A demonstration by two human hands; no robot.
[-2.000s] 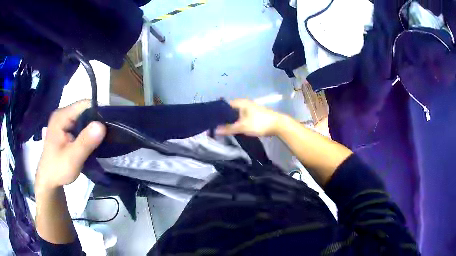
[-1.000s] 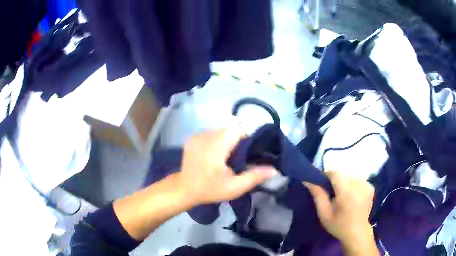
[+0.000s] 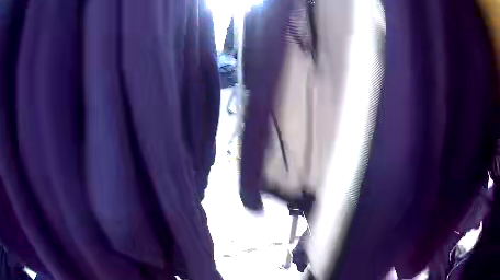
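Dark navy-purple garments hang very close in front of the camera. One set of long folds [image 3: 120, 131] fills the left half of the head view. Another dark garment [image 3: 427, 131] fills the right side, with a bright white lining or panel [image 3: 351, 142] along its left edge. Between them hangs a narrower dark garment part [image 3: 255, 136] beside a pale beige-grey panel [image 3: 299, 126] with a thin dark line on it. The cloth is partly blurred. Neither of my hands is in the picture, so what they hold cannot be seen.
A bright pale floor [image 3: 230, 235] shows in the gap between the hanging garments. Farther back there is a small blue-grey shape [image 3: 227, 63], too unclear to name. A thin metal leg or post [image 3: 293, 238] stands below the pale panel. Dark and white cloth lies at the lower right edge.
The view has risen from my hands and the dark piece they held to hanging garments close up. Both hands have left the picture, and the piece is no longer identifiable.
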